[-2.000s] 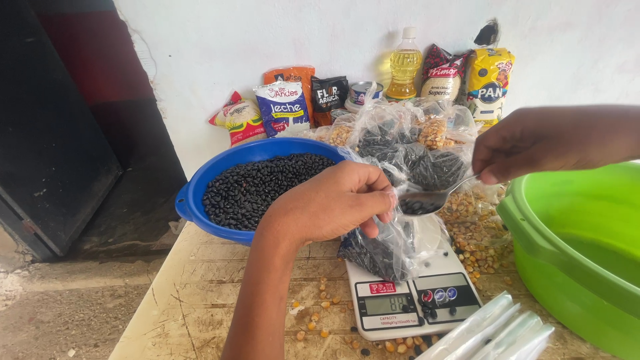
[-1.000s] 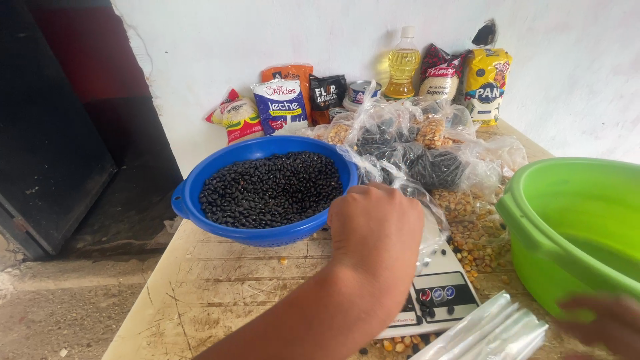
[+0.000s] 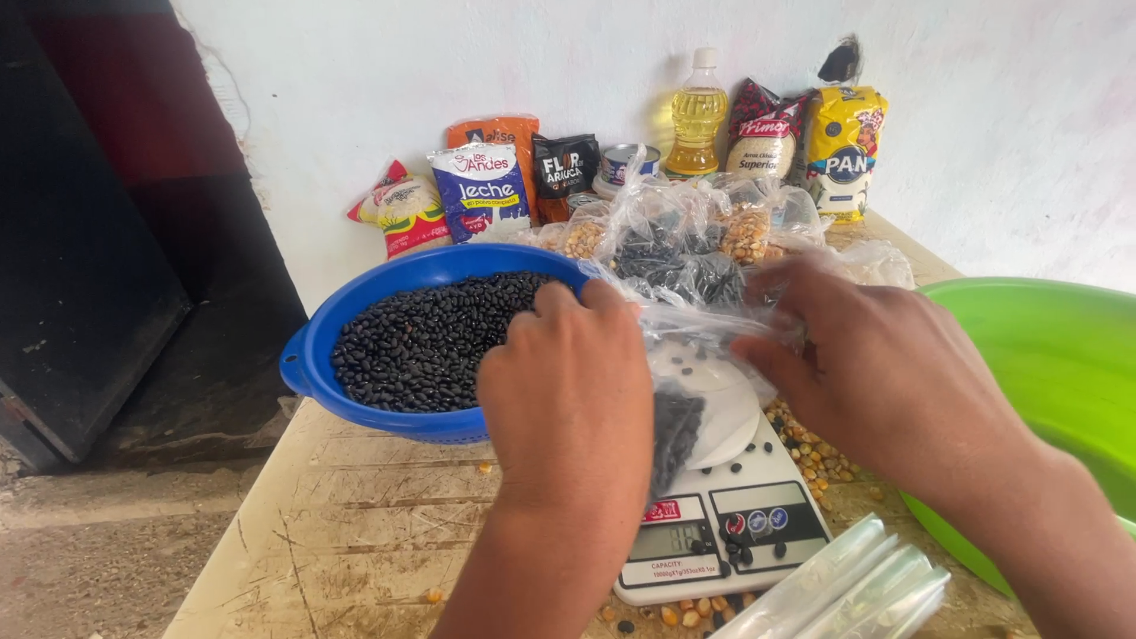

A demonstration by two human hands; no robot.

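A clear plastic bag with black beans [image 3: 676,430] hangs just over a white digital kitchen scale [image 3: 723,524]. My left hand [image 3: 572,382] is closed on the left side of the bag's mouth. On its right side, my right hand [image 3: 852,364] pinches the plastic, thumb and fingers blurred. Left of my left hand stands a blue plastic colander [image 3: 306,355] holding loose black beans [image 3: 417,346]. A few beans lie on the scale's platform and buttons.
A green plastic tub [image 3: 1047,355] stands at right. Rolled clear plastic bags [image 3: 843,577] lie at the front edge. Corn kernels [image 3: 812,457] are scattered beside the scale. Filled bags [image 3: 683,240], an oil bottle [image 3: 698,120] and food packets [image 3: 484,191] stand along the wall.
The spoon seen in my right hand two seconds ago is no longer in it. My right hand has come from the green tub's near side to the bag and taken hold of its plastic.
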